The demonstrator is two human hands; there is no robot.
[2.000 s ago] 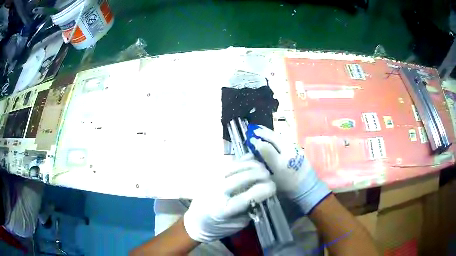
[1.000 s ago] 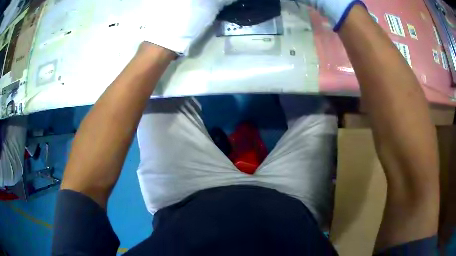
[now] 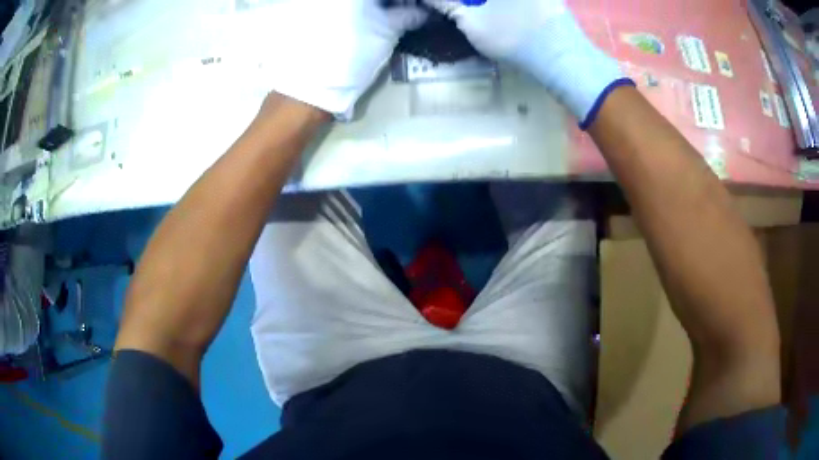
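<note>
My left hand (image 3: 337,49), in a white glove, is at the top edge of the view, its fingers partly cut off. My right hand (image 3: 530,45), in a white glove with a blue cuff edge, reaches in from the right, its fingertips at the top edge. The two hands nearly meet over the black pad (image 3: 440,43), which lies on a grey plate (image 3: 449,68). What the fingers hold, if anything, is cut off or hidden.
Silver-grey metal tubes (image 3: 790,76) lie at the bench's far right. A small black block (image 3: 56,137) lies at the left. The bench's front edge crosses below my hands. A brown carton (image 3: 642,332) stands low at the right. Something red (image 3: 440,287) shows between my legs.
The view first tipped down, and the tubes held two seconds ago no longer show. Since one second ago, my right hand has come inward beside the left. A small black block now shows at the left.
</note>
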